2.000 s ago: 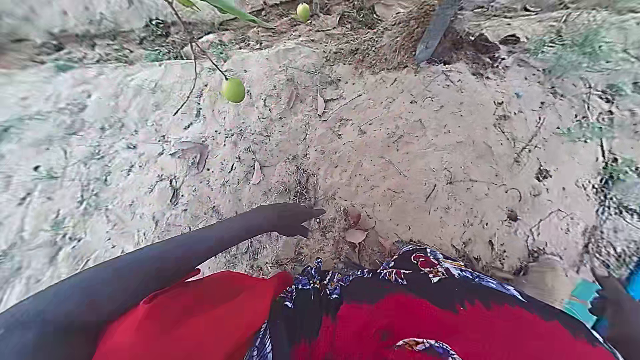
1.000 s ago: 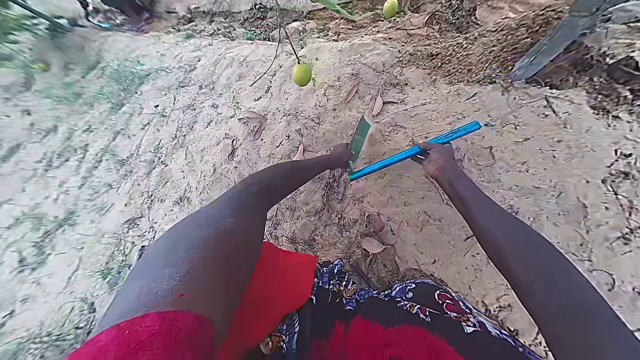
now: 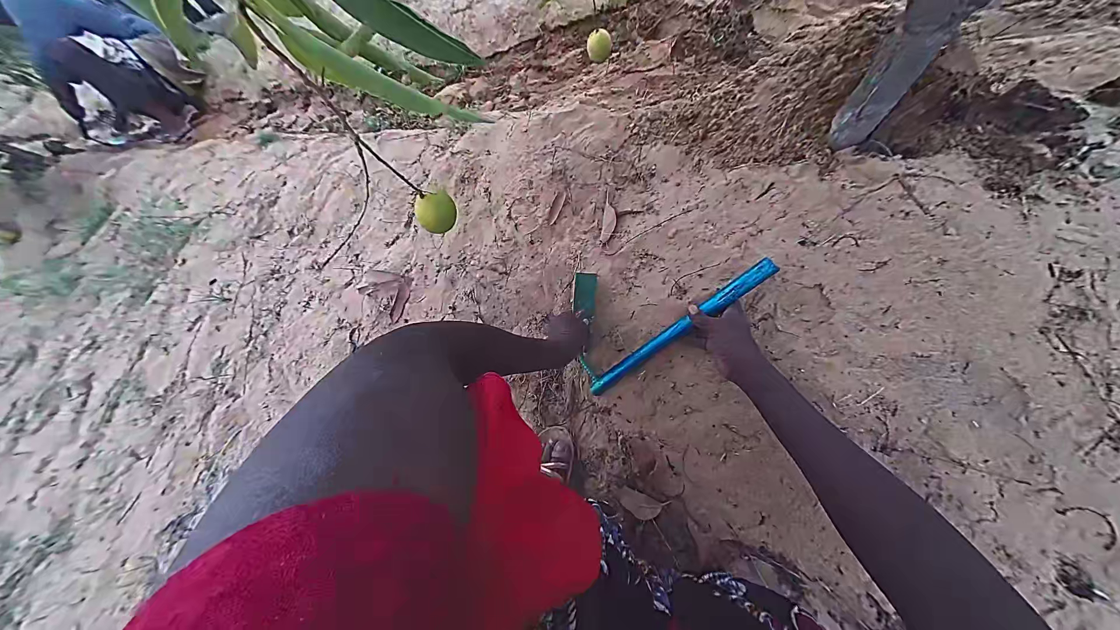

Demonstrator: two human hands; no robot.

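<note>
My right hand (image 3: 722, 337) is closed round the upper part of a blue rod-like handle (image 3: 661, 339), which slants down to the left. At its lower end the handle meets a thin green piece (image 3: 588, 366) that leads up toward a flat green blade-like plate (image 3: 585, 296). My left hand (image 3: 567, 337) grips this green part just below the plate; the fingers are partly hidden. Both hands are above bare sandy ground. Whether the plate touches the ground I cannot tell.
A round green-yellow fruit (image 3: 436, 212) hangs from a leafy branch (image 3: 350, 131) ahead, with another fruit (image 3: 599, 45) beyond. At top right a grey post or trunk (image 3: 884, 83) stands by loose soil. A person (image 3: 114, 70) is at top left. My shoe (image 3: 557, 453) is below.
Two seconds ago my left hand was empty and my right was at the right edge by something blue. Both hands have since come together on the blue-handled tool in front of me.
</note>
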